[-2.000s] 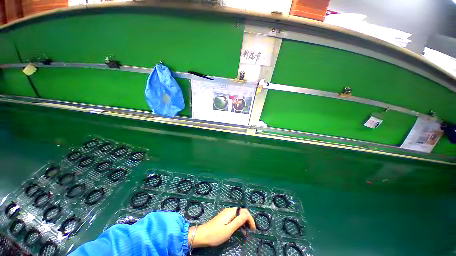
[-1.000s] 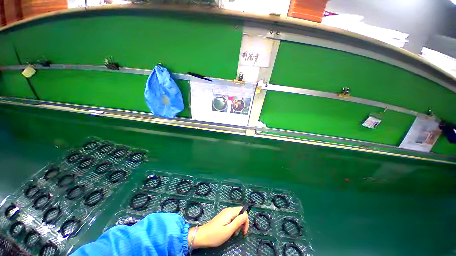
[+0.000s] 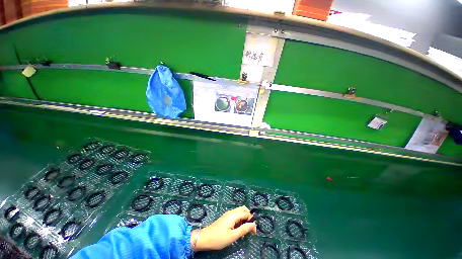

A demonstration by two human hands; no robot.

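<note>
My left hand [image 3: 225, 230], bare with a blue sleeve, reaches in from the lower left over a clear plastic tray [image 3: 230, 206]. Thumb and fingers are a little apart at the left edge of a black ring [image 3: 265, 223] in a pocket. A dark bit shows at the fingertips; whether the hand grips a ring is unclear. The palm and wrist hide some pockets. More black rings sit one per pocket, such as one at the right [image 3: 296, 229]. My right hand is not in view.
Another clear tray of black rings [image 3: 77, 193] lies at the left on the dark green surface [image 3: 364, 212]. Behind stands a green partition with a rail, a blue cloth item [image 3: 166, 93] and an instruction sheet [image 3: 207, 101]. A small red speck [image 3: 329, 178] is at the right.
The left hand's fingertips have shifted slightly right and spread a little. A red speck on the green surface has moved left. The trays have not moved.
</note>
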